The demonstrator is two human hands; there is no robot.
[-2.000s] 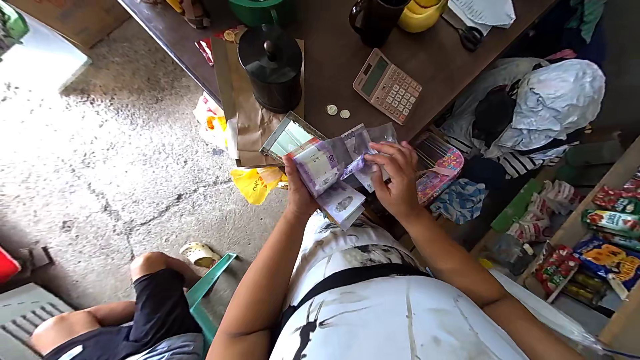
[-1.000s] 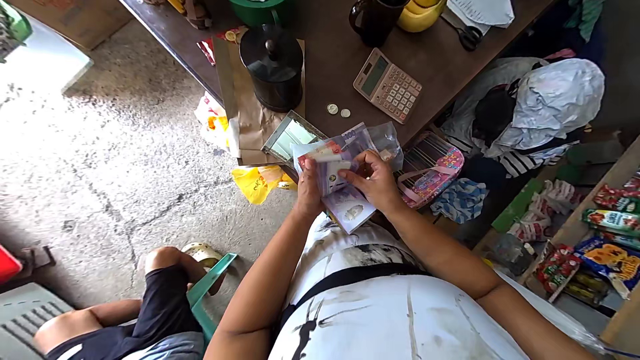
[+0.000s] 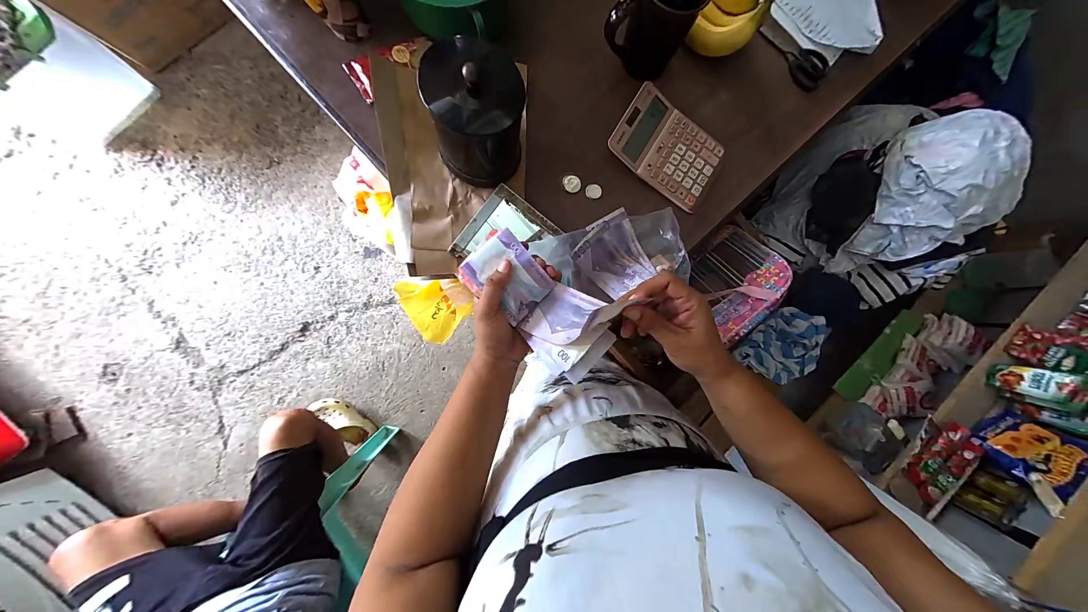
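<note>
My left hand [image 3: 503,314] grips a stack of purple banknotes [image 3: 520,285], some folded, with its thumb on top. The fingertips of my right hand [image 3: 676,319] pinch the edge of a pale banknote [image 3: 608,316] that fans out from the stack. Behind the notes is a clear plastic bag [image 3: 663,238]; which fingers touch it cannot be told. Two coins [image 3: 572,184] and a pink calculator [image 3: 666,146] lie on the dark table [image 3: 561,110] beyond my hands.
A black lidded pitcher [image 3: 473,110] stands on brown paper, near a dark mug [image 3: 650,34] and scissors [image 3: 806,68]. At lower left a person [image 3: 246,527] sits on a green chair. Shelves of snack packs [image 3: 1033,450] are at right, beside bundled cloth [image 3: 952,183].
My hands were closer together a second ago. Now my right hand is farther right with a note's edge between its fingers, and the notes are spread more widely.
</note>
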